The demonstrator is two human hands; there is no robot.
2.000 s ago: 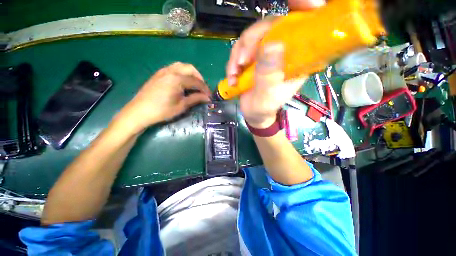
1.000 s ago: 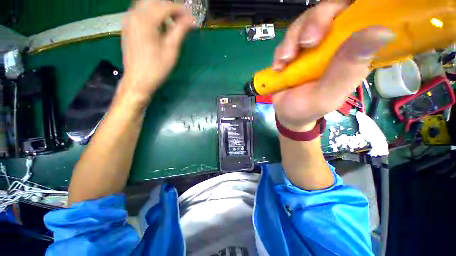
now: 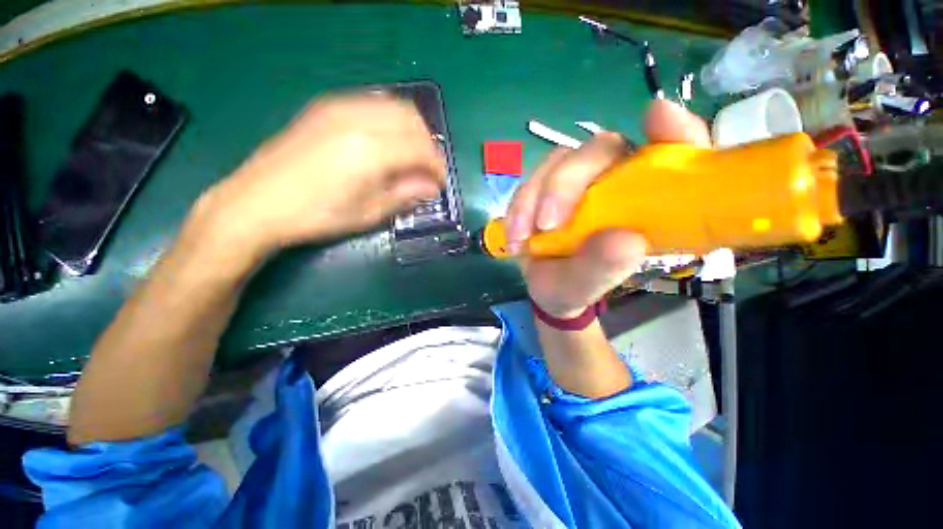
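Observation:
My right hand (image 3: 579, 238) is closed around the orange-yellow barrel of the electric screwdriver (image 3: 713, 196). Its dark tip points left, beside the lower right edge of the phone body. The black phone body (image 3: 429, 248) lies on the green mat, with part of its labelled battery showing. My left hand (image 3: 352, 170) is over the phone body and hides much of it. That hand is blurred, and I cannot tell whether its fingers hold anything.
A black screen assembly (image 3: 114, 170) lies at left, with dark parts at the far left edge. A red square (image 3: 504, 158) lies right of the phone. A silver-white module (image 3: 490, 17) is at the rear. A white cylinder (image 3: 758, 118) and clear bottles stand at right.
My left hand has come down from the rear dish area to over the phone body. The screwdriver tip has moved from the phone's upper right corner to beside its lower right edge. The view has shifted.

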